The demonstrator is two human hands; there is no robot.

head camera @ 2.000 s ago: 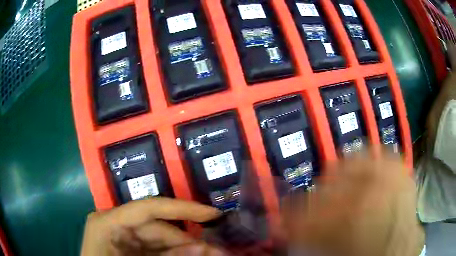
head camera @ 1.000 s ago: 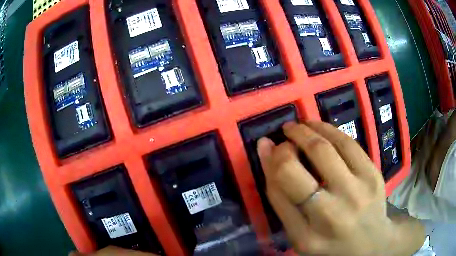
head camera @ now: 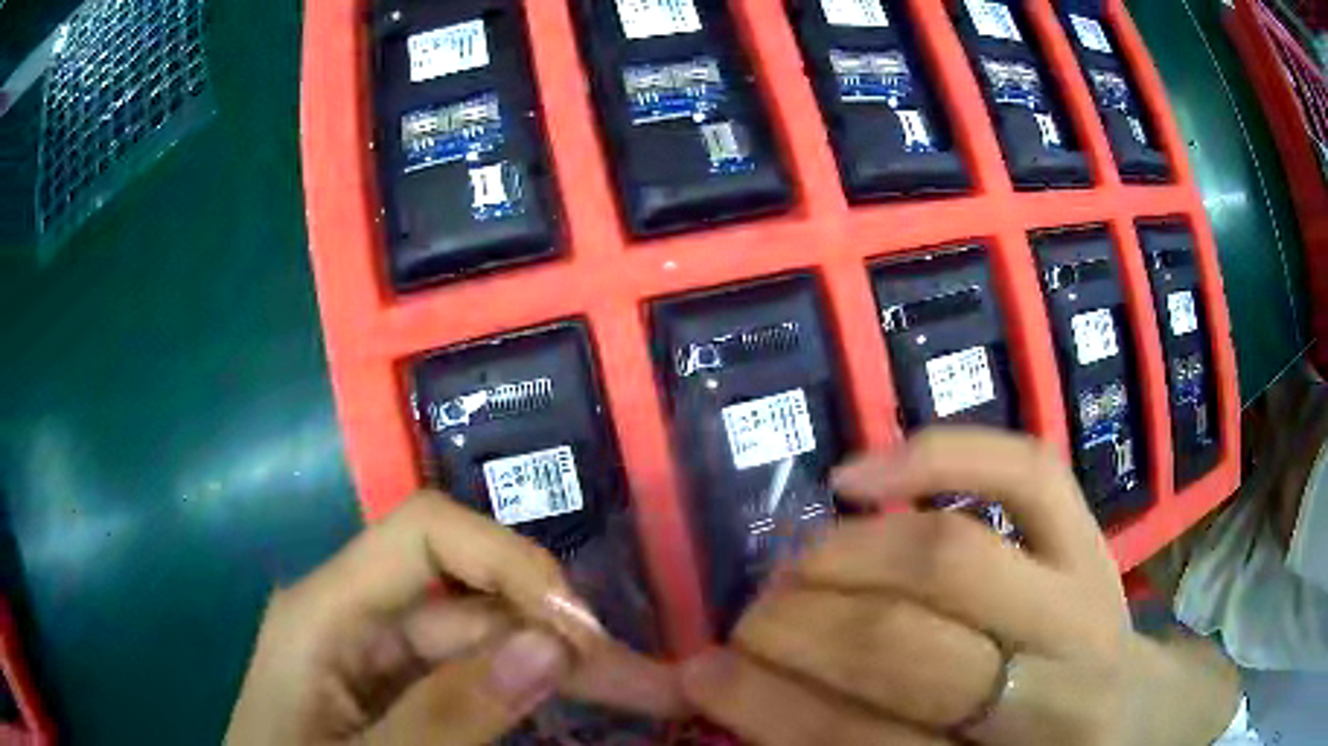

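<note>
A red-orange foam tray [head camera: 626, 277] holds two rows of black phones, back side up. My left hand [head camera: 437, 627] is at the lower left over the near row, fingers bent around the edge of a clear glossy film [head camera: 772, 510]. The film lies faintly over the second near phone [head camera: 757, 350]. My right hand [head camera: 932, 598] is over the lower part of the second and third near phones, fingers curled and close to my left fingertips. Whether it pinches the film or a small part cannot be told. The third near phone [head camera: 947, 313] shows its top and white label.
A clear sheet with a grid of squares [head camera: 124, 102] lies on the dark green bench [head camera: 190, 394] at the upper left. Red trays are at the right edge [head camera: 1282, 88]. Part of a person in pale clothing [head camera: 1267, 539] is at the right.
My right hand has lifted off the top of the third near phone and come back towards my left hand. My left hand has come further into view. The tray sits further right in the picture.
</note>
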